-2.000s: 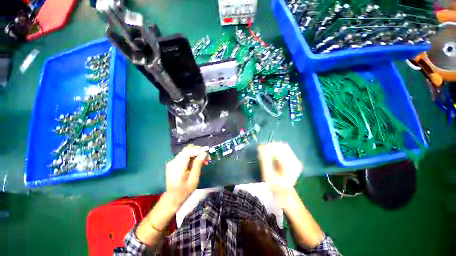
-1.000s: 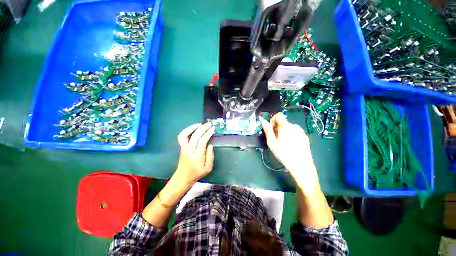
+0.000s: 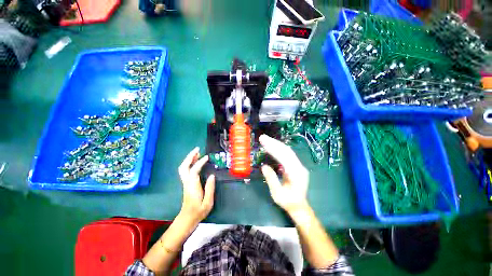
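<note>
The black test fixture stands in front of me. Its ribbed red-orange handle points down toward me, over the fixture base. A green circuit board lies under the handle, its middle hidden by the handle and its two ends showing. My left hand is at the left end of the board, fingers apart. My right hand is at the right end, thumb and fingers apart. Neither hand visibly grips the board.
A blue tray with boards in rows is at the left. Loose boards lie right of the fixture, below a power supply with red digits. Two blue bins are at the right, the upper and the lower. A red stool is below.
The board has gone from my left fingers onto the fixture. The lever has swung forward and down, so the orange handle now shows over the board. Both hands have opened slightly away from the board's ends.
</note>
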